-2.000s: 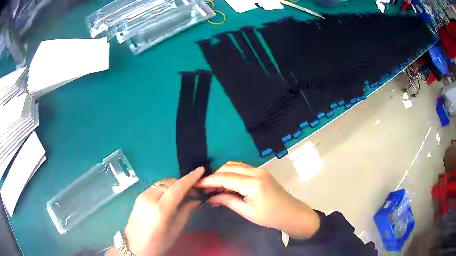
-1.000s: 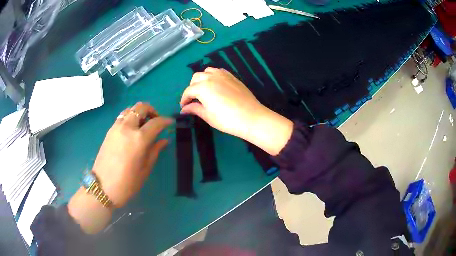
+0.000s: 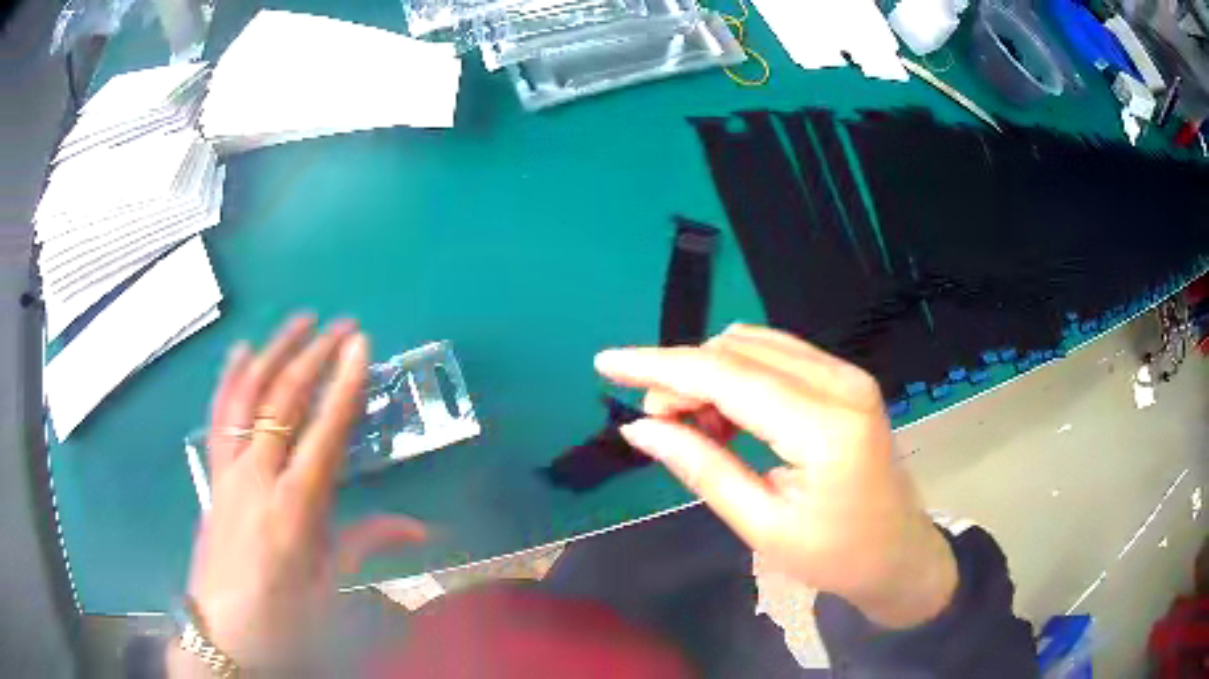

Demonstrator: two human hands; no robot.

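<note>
A black strip lies on the green table, with a second dark length angled out to the lower left; my hand hides where they meet. My right hand is over them, its thumb and index finger apart; whether the curled fingers grip the strip is hidden. A clear blister pack lies at lower left. My left hand is spread, blurred and empty, over the pack's left part. The large mass of black strips with blue tabs lies at right.
White insert cards lie at upper left, with more fanned cards at left. Spare blister packs and yellow rubber bands are at the far side. A pale stick and a round clear tub are at far right.
My left hand has moved down and left over the pack. My right hand has moved down and right. The strip now lies bent or as two angled lengths, not two side-by-side lengths. The view has shifted.
</note>
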